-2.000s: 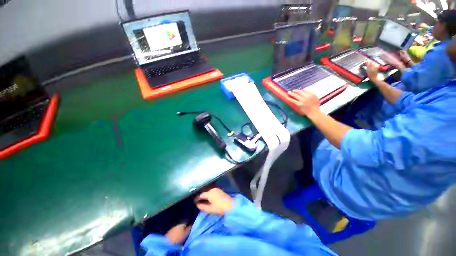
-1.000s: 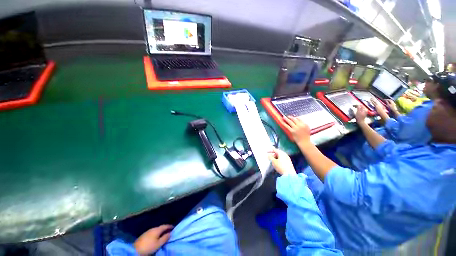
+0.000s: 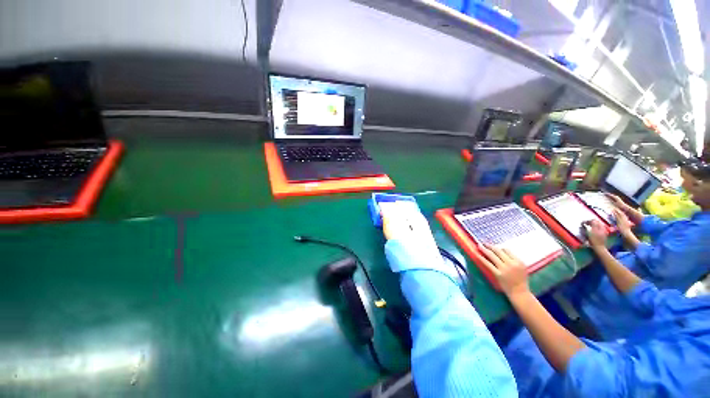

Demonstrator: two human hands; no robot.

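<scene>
My right hand point(image 3: 395, 221) reaches forward in a blue sleeve to the small blue box point(image 3: 377, 211) of white label strips point(image 3: 416, 222). The hand is pale and blurred against the white strips, and its fingers cannot be made out. My sleeve hides most of the hanging strip. My left hand is not in view. The black barcode scanner point(image 3: 356, 305) lies left of my forearm. A thin black cable point(image 3: 335, 246) with a small plug lies just behind it.
An open laptop point(image 3: 323, 155) stands on an orange-red tray point(image 3: 335, 186) behind the scanner. Another, dark-screened laptop point(image 3: 47, 140) is at far left. At right a neighbour's hand point(image 3: 506, 268) rests on a laptop point(image 3: 510, 229). More workers sit beyond. A shelf point(image 3: 498, 47) runs above.
My right hand has moved forward from the hanging part of the strip to the blue box. My left hand has left the picture. The view has tilted up.
</scene>
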